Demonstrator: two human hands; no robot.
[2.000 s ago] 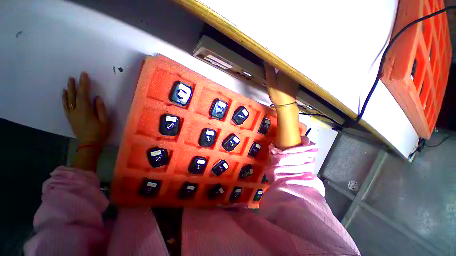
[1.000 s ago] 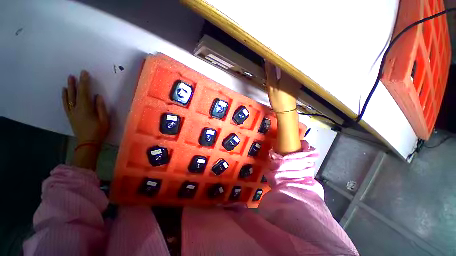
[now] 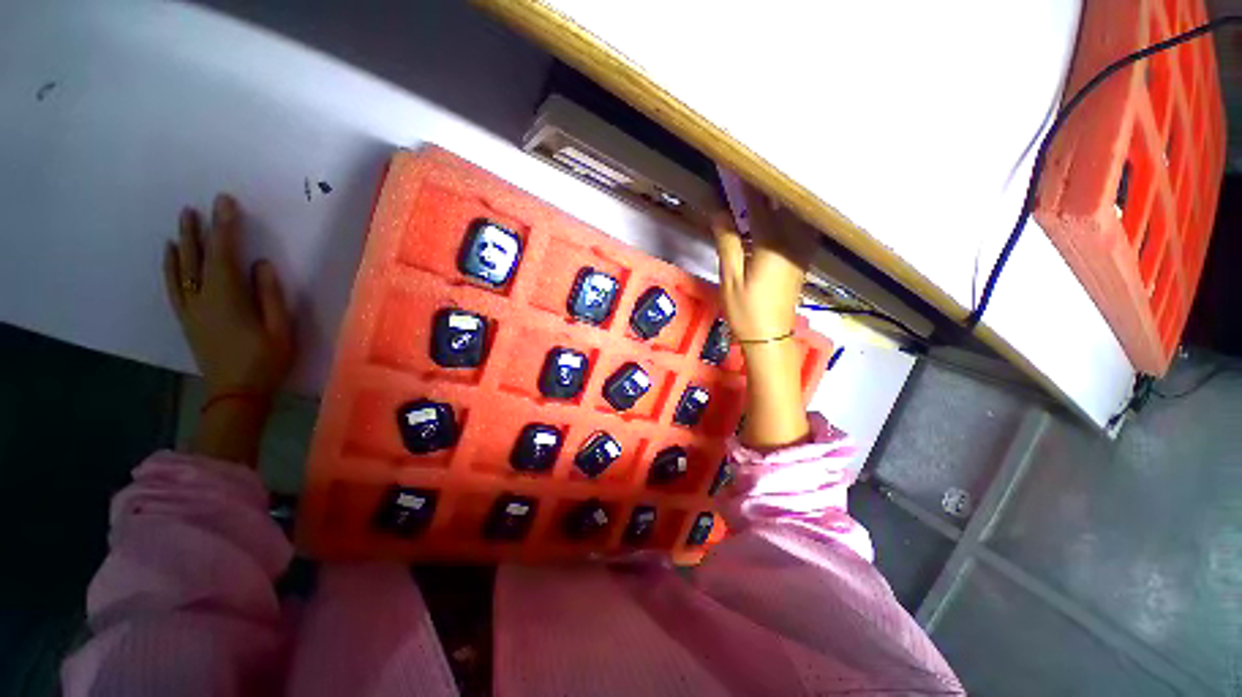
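An orange-red foam tray (image 3: 511, 409) lies tilted in front of me on the white bench, with its near edge at my body. Black watch heads (image 3: 490, 252) sit in its square pockets, many with a small white label. My left hand (image 3: 234, 300) rests flat on the bench left of the tray, fingers apart and empty. My right hand (image 3: 763, 272) reaches over the tray's right side to the raised shelf's edge. Its fingers are partly under the shelf, so I cannot tell what they touch. Behind them is a long, low, tan-brown box (image 3: 593, 150).
The white raised shelf (image 3: 872, 109) with a yellowish edge spans the upper right. Another orange-red foam tray (image 3: 1110, 218) stands at far right, with a black cable (image 3: 1024, 204) in front of it. The white bench (image 3: 123, 150) is at left; grey floor (image 3: 1090, 545) shows lower right.
My right hand has drawn back slightly from under the shelf, toward me, and more of its fingers show. My left hand and the tray are almost unchanged.
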